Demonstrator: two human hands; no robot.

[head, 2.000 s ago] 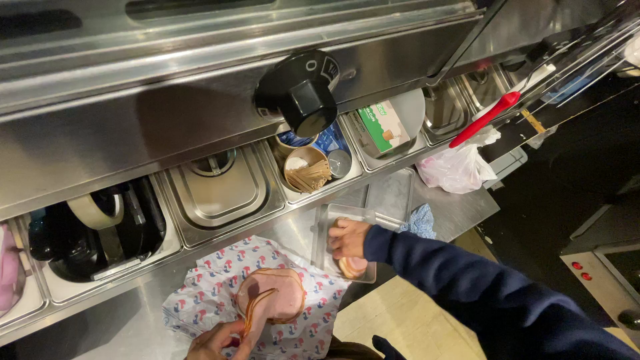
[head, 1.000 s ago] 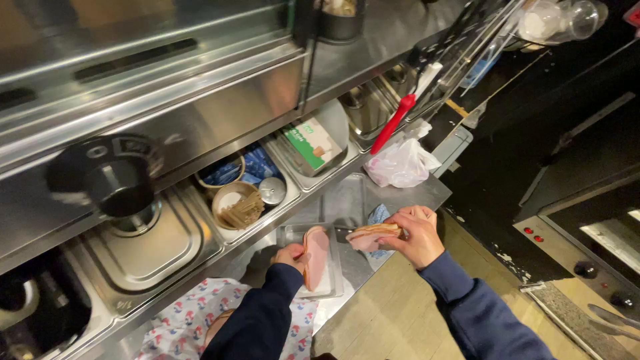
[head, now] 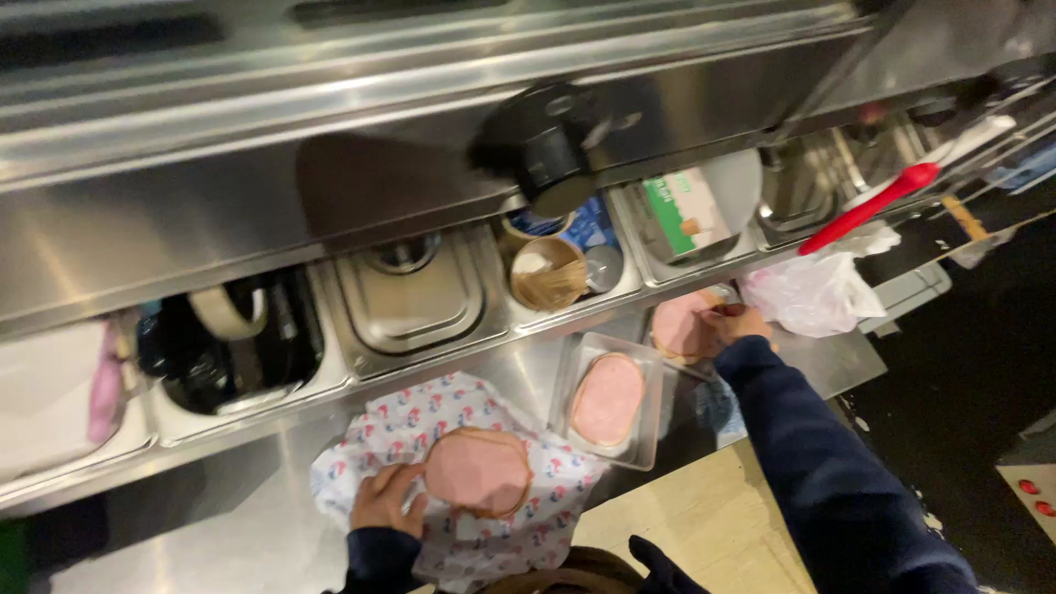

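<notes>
My left hand (head: 389, 500) rests with its fingers apart on the printed wrapping paper (head: 470, 549), at the left edge of a stack of sliced ham (head: 478, 472). To the right, my right hand (head: 738, 323) grips the edge of more ham slices (head: 686, 326) over a second clear container, which is partly hidden. Between the hands a clear plastic container (head: 651, 412) holds ham slices (head: 609, 399); its near corner touches or overlaps the paper.
Behind the steel counter (head: 272, 487) run a lidded steel pan (head: 412, 305), a bin with a cup of wooden sticks (head: 548, 274), and a bin with a green and white box (head: 689, 214). A red-handled tool (head: 870, 208) and a plastic bag (head: 813, 293) lie right.
My left hand has moved from the clear container to the ham on the paper. My right hand holds ham over the second container. Ham slices now lie in the nearer container. The view has swung left.
</notes>
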